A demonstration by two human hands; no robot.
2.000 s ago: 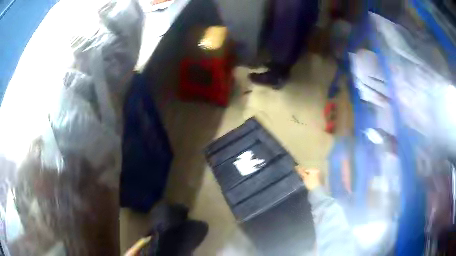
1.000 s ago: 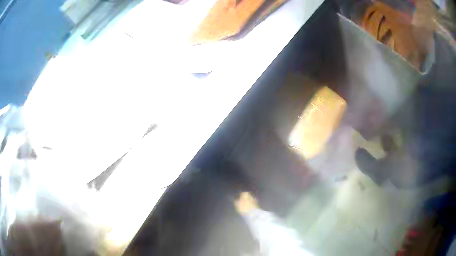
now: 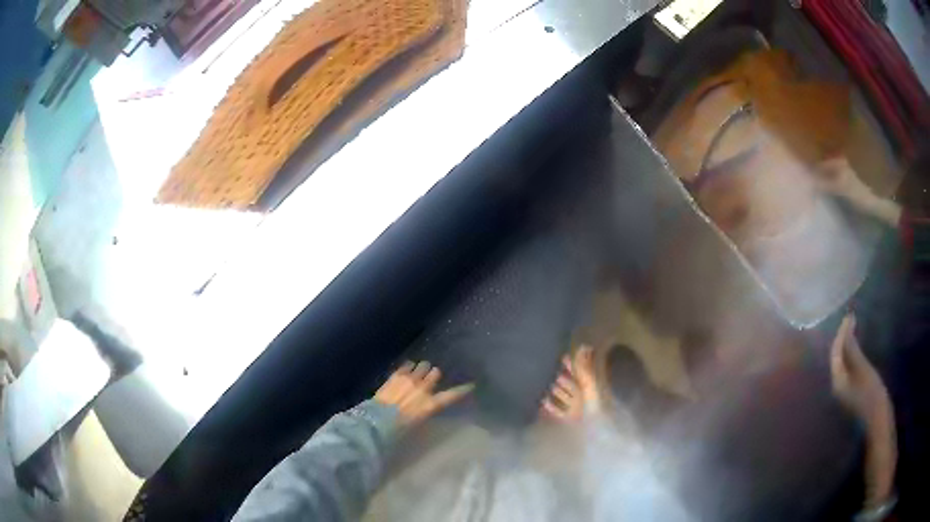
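A large dark slab-like thing (image 3: 500,326), blurred and possibly the black crate, lies below the table's front edge. My left hand (image 3: 413,393) is at its near left side with fingers spread. My right hand (image 3: 573,385) is at its near right side, fingers apart and blurred. Whether either hand grips it is unclear. A brown textured panel (image 3: 337,87) with a dark central slit lies on the white sheet (image 3: 337,219) at the upper left.
A bin (image 3: 704,209) with brown pieces stands at the right. Another person's hand (image 3: 862,372) is beside it, and another hand (image 3: 841,178) is over its contents. A pale folded piece (image 3: 56,382) is at the left edge. Feet show faintly on the floor.
The view has turned toward the table and brown panel. Both my hands now show at the dark thing; one second ago only one was visible. The bin at the right appears nearer.
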